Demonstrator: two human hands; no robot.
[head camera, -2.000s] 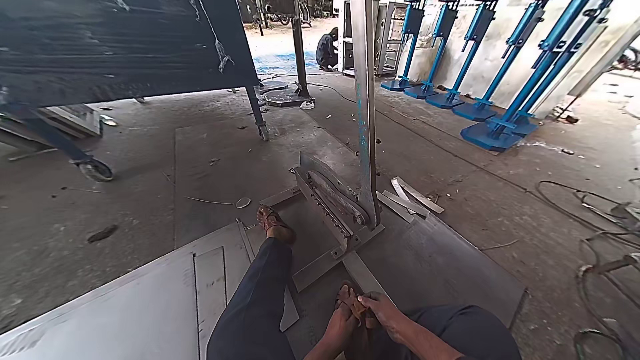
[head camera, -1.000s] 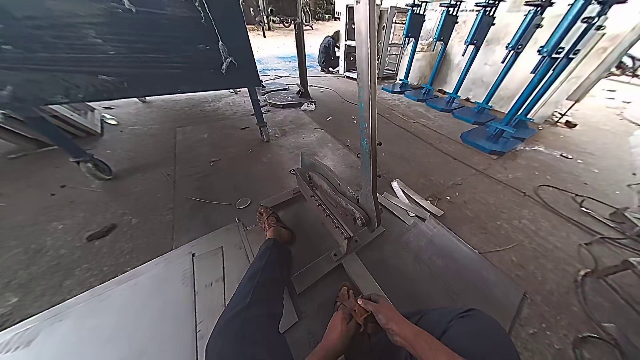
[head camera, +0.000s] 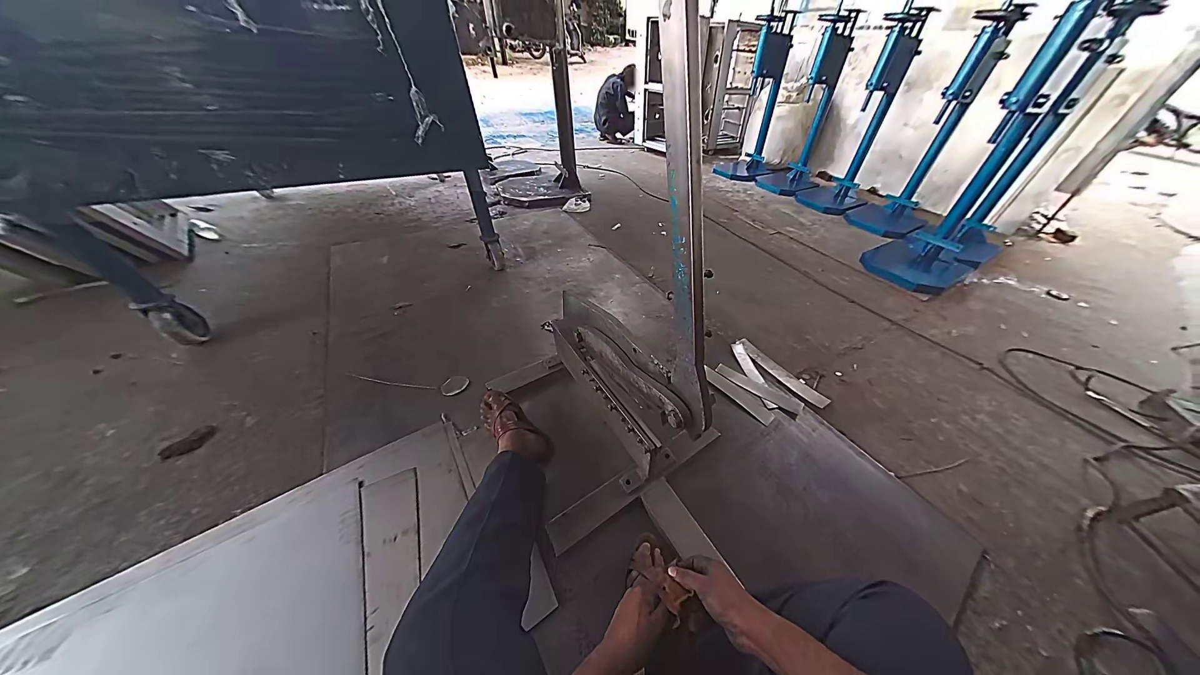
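Both hands are low in the view, close together above my sandaled foot (head camera: 645, 555). My left hand (head camera: 637, 614) and my right hand (head camera: 710, 583) pinch a small crumpled orange-brown piece (head camera: 673, 592), perhaps cloth or leather, between their fingers. Just ahead stands a hand lever shear (head camera: 619, 384) on a steel angle frame (head camera: 591, 516), its long lever (head camera: 686, 206) upright. A flat metal strip (head camera: 680, 525) runs from the shear's base toward my hands. My other sandaled foot (head camera: 514, 427) rests at the frame's left side.
Cut metal strips (head camera: 759, 380) lie right of the shear. Sheet metal (head camera: 234, 553) covers the floor at left. A dark wheeled table (head camera: 234, 103) stands at upper left, blue prop stands (head camera: 923, 253) at upper right, cables (head camera: 1106, 441) at right. A person (head camera: 615, 105) crouches far off.
Both hands stay in nearly the same place, with small finger movements around the orange-brown piece. The shear has not moved.
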